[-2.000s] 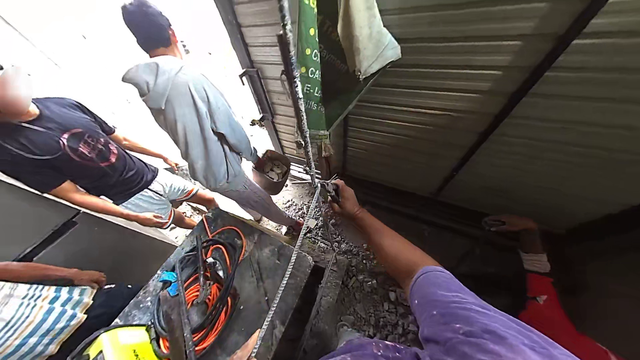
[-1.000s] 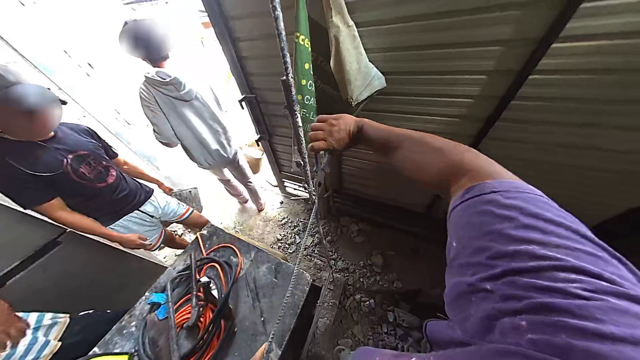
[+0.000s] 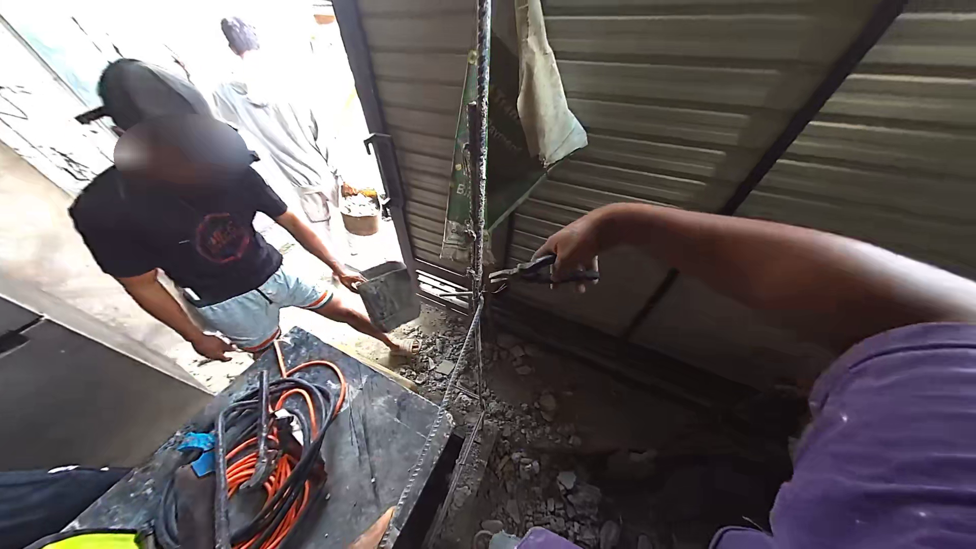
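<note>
My right hand [image 3: 573,255] grips a pair of pliers [image 3: 526,271] with dark handles, jaws pointing left at the upright rebar [image 3: 480,183]. Thin wire shows at the jaws, close to where a slanting rebar [image 3: 438,419] meets the upright one. At the bottom edge, a small part of my left hand [image 3: 374,531] shows against the slanting rebar; most of it is out of frame, and its grip cannot be made out. A green printed banner [image 3: 499,152] and a pale cloth [image 3: 545,91] hang behind the upright bar.
A black tabletop [image 3: 374,435] carries coiled orange and black cables [image 3: 282,457]. Broken rubble [image 3: 526,457] covers the ground. A person in a dark shirt [image 3: 206,229] holds a bucket [image 3: 389,295] at left; another person [image 3: 274,122] stands beyond. Corrugated metal sheeting [image 3: 648,114] rises at right.
My right hand was closed at the bar one second ago and is now to its right, with the pliers in plain view. The person in the dark shirt has come nearer, now holding the bucket out.
</note>
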